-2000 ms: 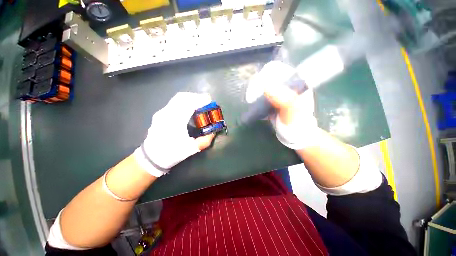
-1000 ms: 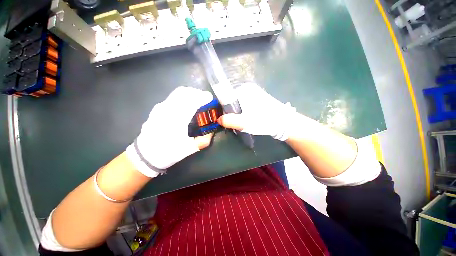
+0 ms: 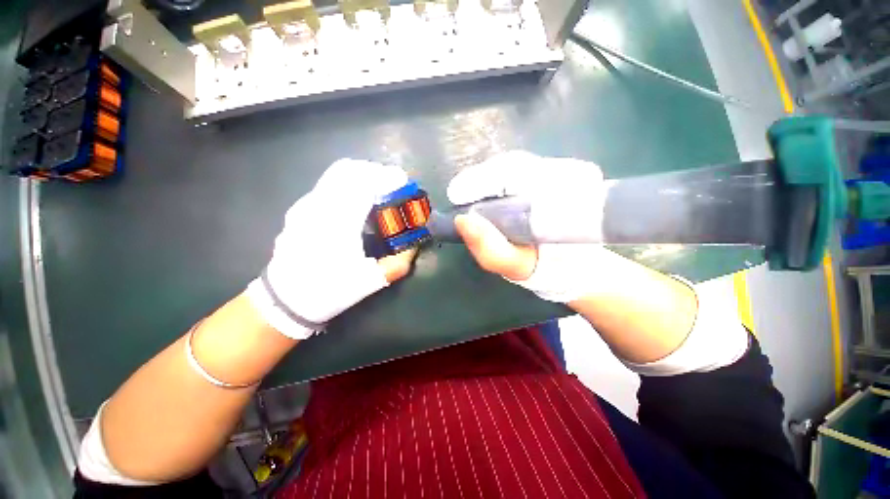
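Note:
My left hand (image 3: 327, 244), in a white glove with bare fingertips, holds a coil (image 3: 403, 218) with orange windings and a blue and black body over the bench. My right hand (image 3: 532, 219), also gloved, grips a glue syringe (image 3: 683, 207) near its front end. The syringe lies roughly level, its tip end pointing left at the coil's right side. Its teal-green adapter head is at the far right. Whether the tip touches the coil I cannot tell.
A silver fixture (image 3: 381, 83) with pale yellowish blocks stands at the back of the green bench mat (image 3: 176, 283). Stacked coils (image 3: 68, 122) sit at the back left. A thin air hose (image 3: 664, 76) crosses the back right. A yellow-lined aisle lies to the right.
The syringe has swung from pointing up and away, with its teal head near the fixture, to lying out to the right. Its front end is now at the coil's right side.

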